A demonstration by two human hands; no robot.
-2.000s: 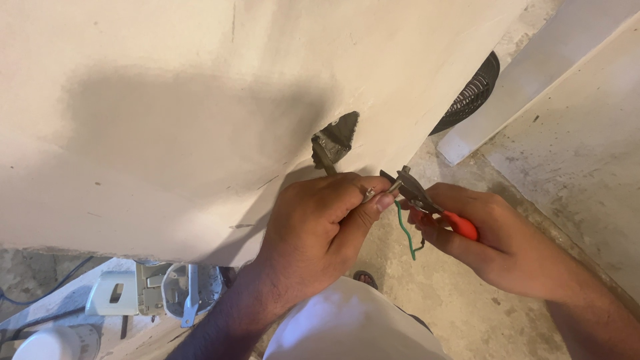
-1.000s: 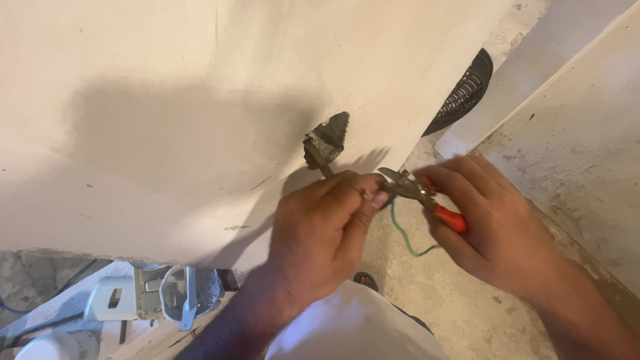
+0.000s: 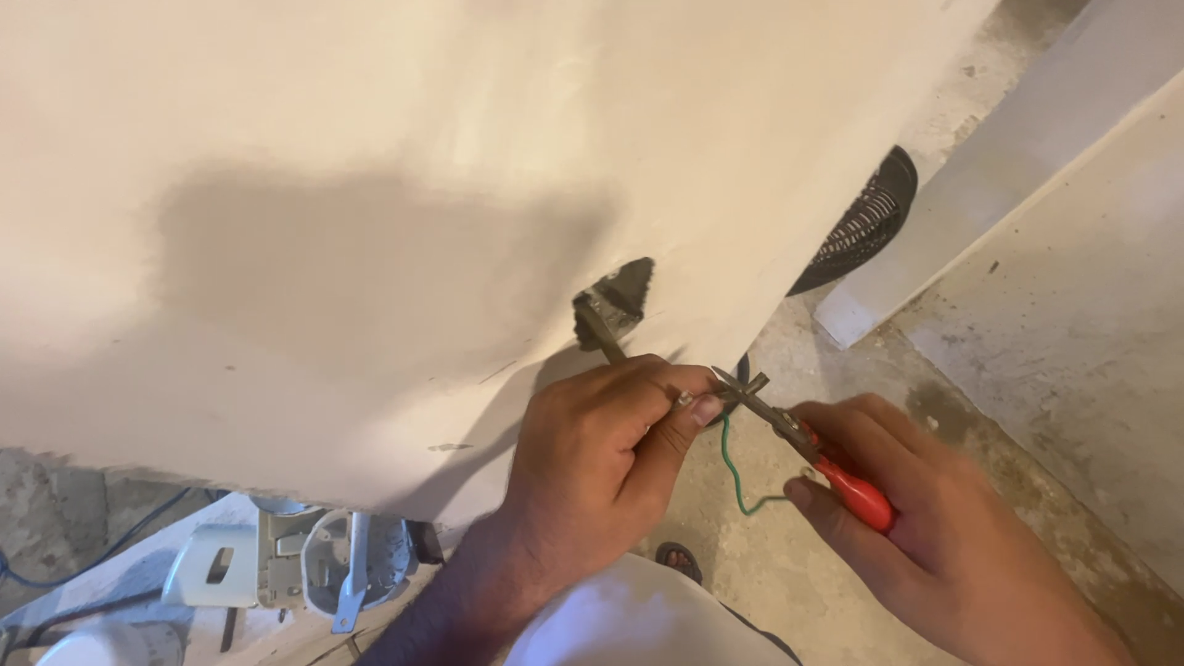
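Note:
My left hand (image 3: 601, 444) pinches the end of a grey-brown cable (image 3: 603, 333) between thumb and forefinger. This cable comes out of a rough dark hole (image 3: 634, 282) in the pale wall (image 3: 370, 120). In my right hand (image 3: 916, 518) is a cutting tool with red handles (image 3: 858, 498), probably pliers or snips; its jaws are parted by my left fingertips, next to the cable end. A green wire (image 3: 731, 462) hangs from there and curves toward my right thumb. Whether the jaws touch a wire cannot be told.
A black fan grille (image 3: 865, 222) shows past the wall's edge. A white panel or post (image 3: 999, 176) slants at the right. Light plastic and metal parts (image 3: 213, 564) lie at the lower left near a blue cable (image 3: 102, 555). Below is a sandalled foot (image 3: 680, 560).
My right hand has turned the red-handled tool, and its jaws now stand apart at my left fingertips. My left hand keeps its pinch on the cable end.

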